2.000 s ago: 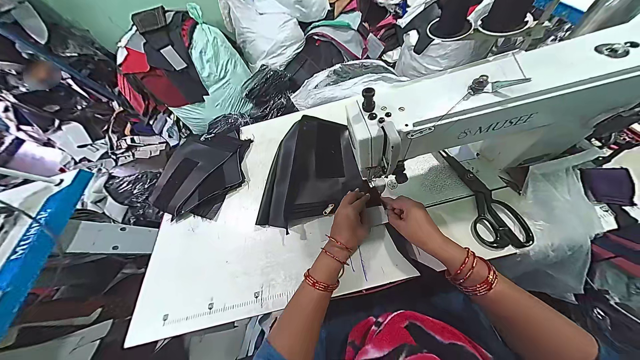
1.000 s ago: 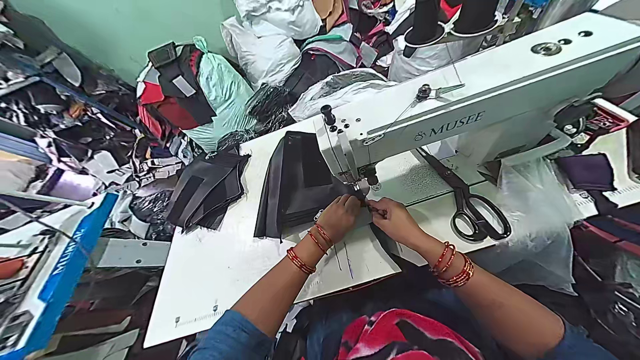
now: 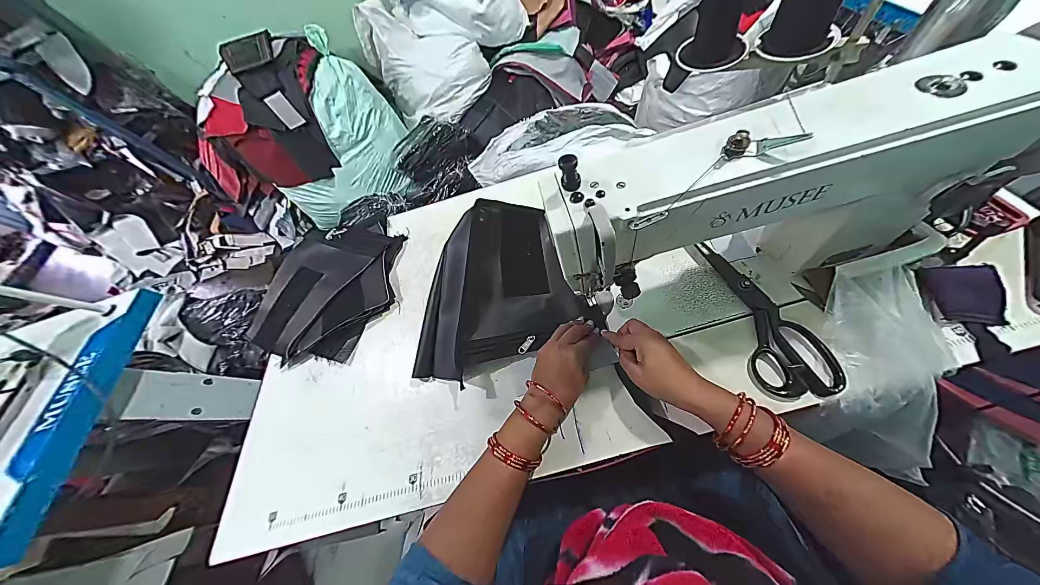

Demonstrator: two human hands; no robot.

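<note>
A black fabric piece with a zipper (image 3: 496, 276) lies on the white table, its right edge by the needle of the Musee sewing machine (image 3: 780, 187). Just in front of the presser foot, my left hand (image 3: 566, 357) presses on the dark fabric near the silver zipper pull (image 3: 526, 344). My right hand (image 3: 650, 357) pinches the fabric edge between thumb and forefinger, its fingertips close to those of my left hand. Fingers partly hide the fabric at the seam. A dark strip hangs down below my right hand.
Black-handled scissors (image 3: 784, 349) lie to the right of my right hand. A stack of black fabric pieces (image 3: 329, 292) sits at the table's left. Stuffed bags (image 3: 349, 122) stand behind the table (image 3: 349, 455); clear plastic (image 3: 881, 357) hangs at its right.
</note>
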